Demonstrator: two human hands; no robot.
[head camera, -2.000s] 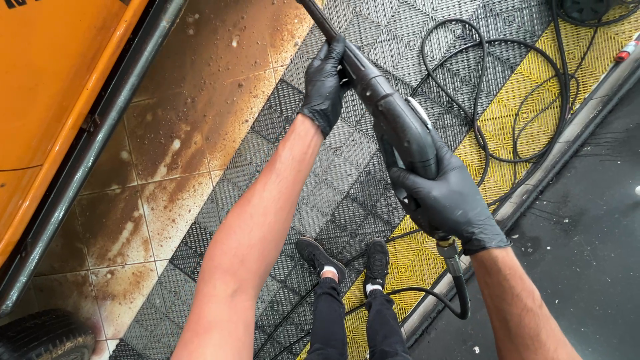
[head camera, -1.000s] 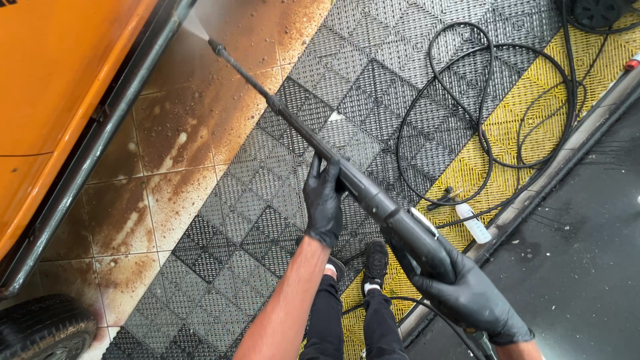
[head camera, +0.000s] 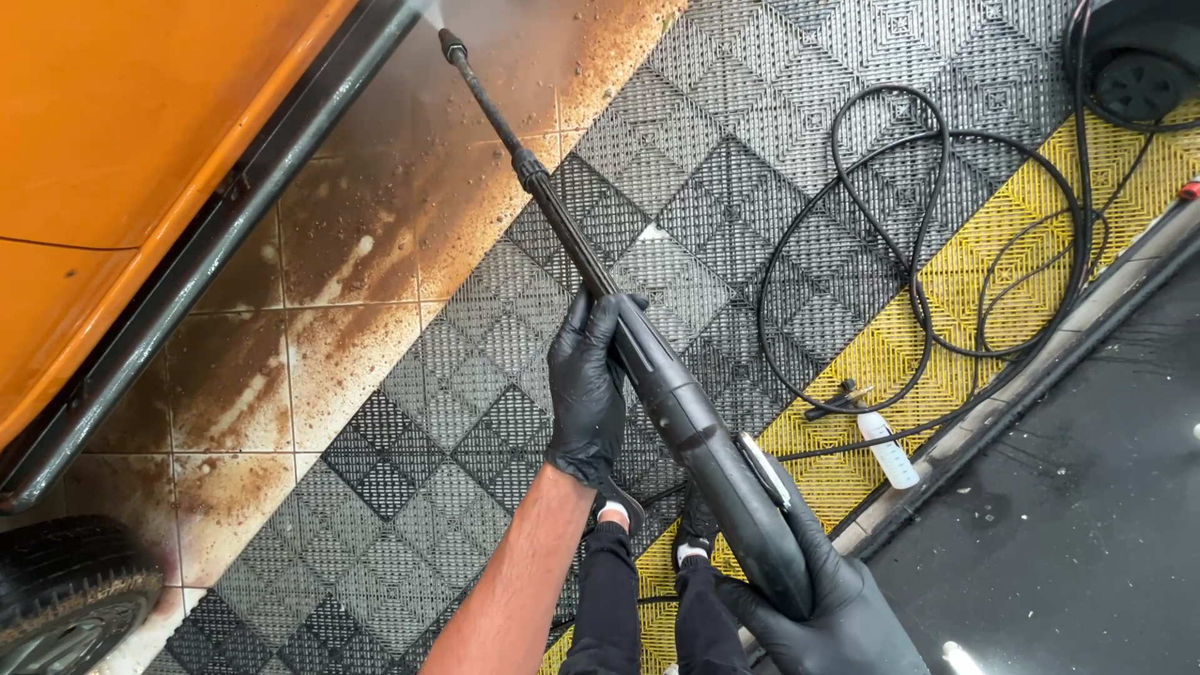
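A black pressure washer gun with a long lance (head camera: 694, 422) runs from the lower right up to the upper left. My right hand (head camera: 825, 609), in a black glove, is closed round its rear grip; the trigger is hidden. Farther forward, my left hand (head camera: 591, 375), gloved too, supports the gun where the lance begins. Spray leaves the nozzle (head camera: 452, 45) toward a dark side bar (head camera: 234, 220) along the lower edge of an orange vehicle (head camera: 159, 122). Brown muddy water and grit cover the floor tiles (head camera: 347, 253) below the bar.
A black hose (head camera: 923, 234) lies looped on the grey and yellow grid mat (head camera: 506, 347). Beside it is a white foam bottle (head camera: 886, 450). A wheeled machine (head camera: 1134, 80) stands at the upper right, a tyre (head camera: 75, 581) at the lower left. A raised edge (head camera: 1050, 347) borders the mat.
The lance, held across my body two seconds ago, now reaches farther toward the vehicle. Spray shows one second ago and now, at the side bar. The foam bottle has come into view.
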